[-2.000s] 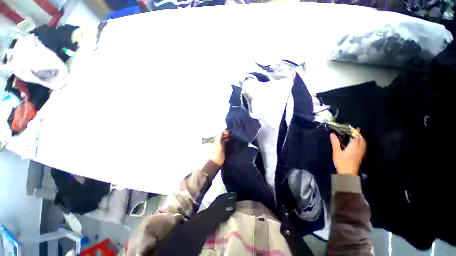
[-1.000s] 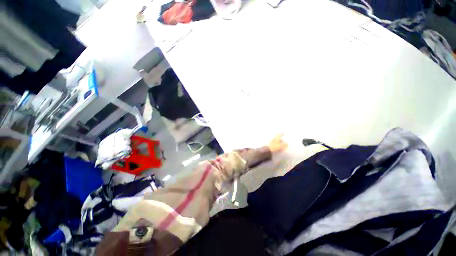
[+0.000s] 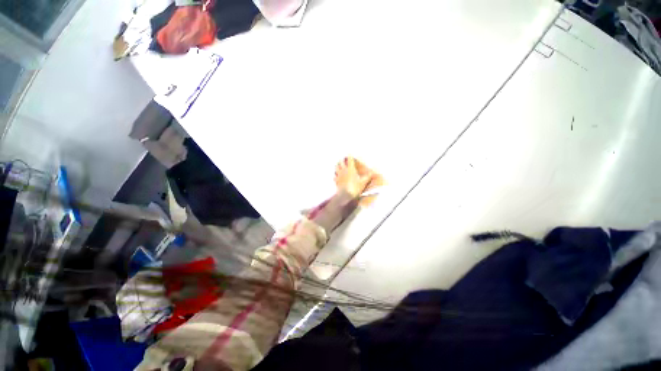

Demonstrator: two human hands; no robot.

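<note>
My left hand (image 3: pixel 349 178) is over the white table (image 3: pixel 464 94), left of the navy fabric. A small tan card (image 3: pixel 372 180) shows at its palm side and seems to be in its grip, though the fingers are blurred. A thin white stick (image 3: pixel 370 192) shows beside the card. The navy fabric (image 3: pixel 464 304) lies crumpled along the near edge, with a pale grey-white side (image 3: pixel 616 326) at lower right. A small dark strip (image 3: pixel 493 235) lies at its upper edge. My right hand is out of the picture.
A clipboard or paper sheet (image 3: pixel 199 83) and a red-orange bundle (image 3: pixel 186 29) lie at the table's far left corner. A long seam line crosses the table. Below its left edge are dark cloth (image 3: pixel 210 188) and a red stool (image 3: pixel 190 286).
The view has swung left. My left hand has left the navy fabric and reached across the table; the tan card now shows with it. My right hand has gone out of view.
</note>
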